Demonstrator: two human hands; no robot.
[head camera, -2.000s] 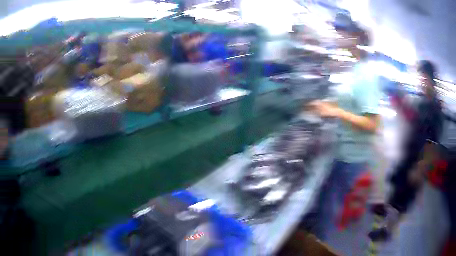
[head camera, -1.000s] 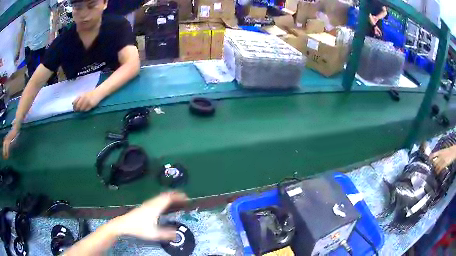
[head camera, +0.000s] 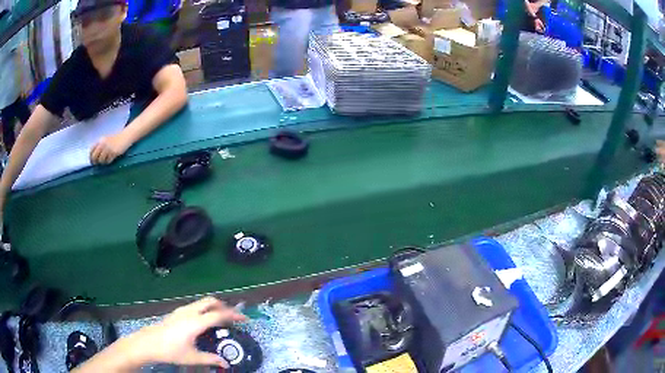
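My left hand (head camera: 193, 336) reaches in from the lower left, with thumb and fingers apart around the left side of a black speaker plate (head camera: 230, 351) on the bench. The thumb overlaps the plate; whether it touches is unclear. The plate lies flat, its silver-white ring facing up. A small white label shows beside the ring. My right hand is not in view.
A blue tray (head camera: 547, 331) holds a dark solder station (head camera: 463, 299). The green conveyor (head camera: 350, 189) carries headphones (head camera: 188, 229), another speaker plate (head camera: 248, 246) and an ear pad (head camera: 289, 145). Headbands (head camera: 609, 248) pile up at right. A person sits opposite.
The view has swung from the right-hand bench to the area in front. Over the last second, the gap between my left thumb and fingers has narrowed around the plate's left side.
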